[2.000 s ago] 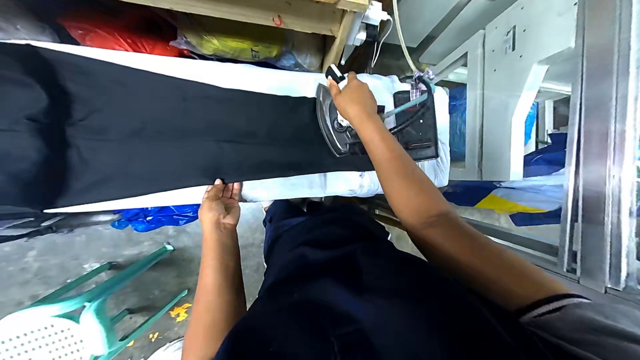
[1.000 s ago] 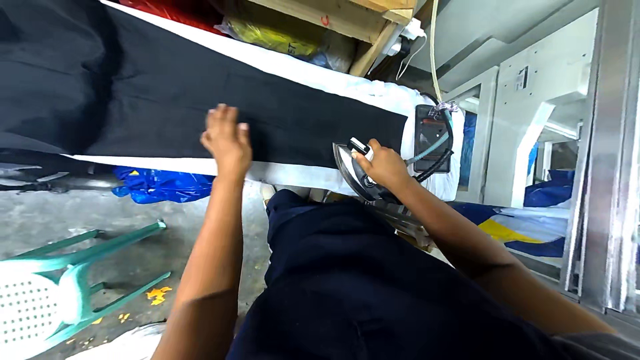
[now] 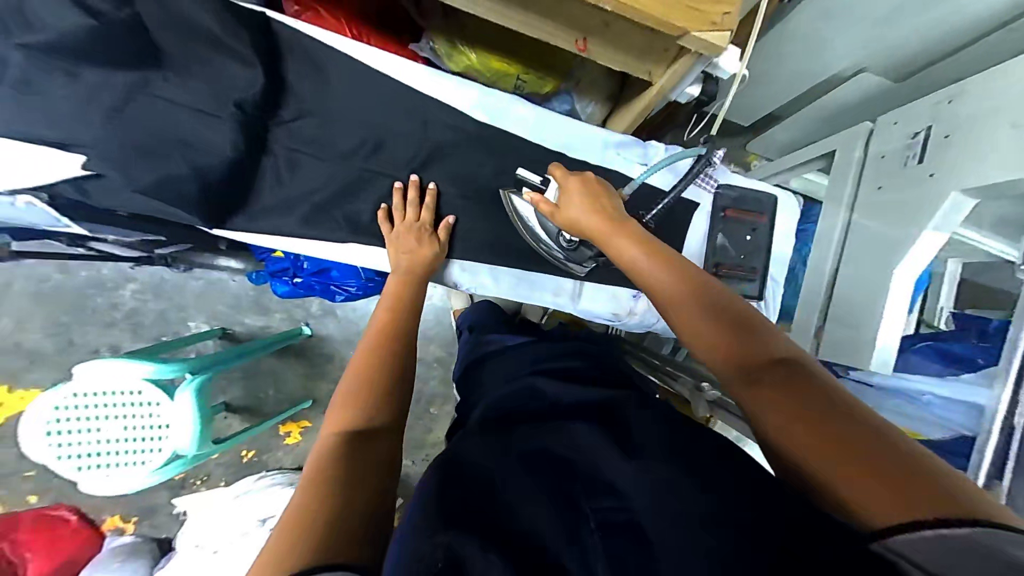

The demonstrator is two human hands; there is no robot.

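Note:
Black cloth (image 3: 336, 136), perhaps a trouser leg, lies lengthwise over a white-covered ironing board (image 3: 496, 284). My left hand (image 3: 416, 240) rests flat on the cloth near its lower edge, fingers spread. Gripped in my right hand (image 3: 584, 204) is a steam iron (image 3: 540, 236), its metal soleplate on or just above the cloth, to the right of my left hand. A pale blue hose (image 3: 664, 170) and a dark cord run from the iron toward the upper right. The dark iron rest (image 3: 740, 240) lies at the board's right end.
A wooden shelf (image 3: 560, 36) with plastic-wrapped bundles stands behind the board. A green plastic stool (image 3: 112, 424) is on the floor at lower left, near a white bag (image 3: 232, 520). Blue plastic (image 3: 320, 276) hangs below the board. A grey metal frame (image 3: 904, 200) stands at right.
My left hand has moved from the cloth's lower edge onto the cloth. The iron, beside its rest two seconds ago, is now farther left over the cloth, still in my right hand.

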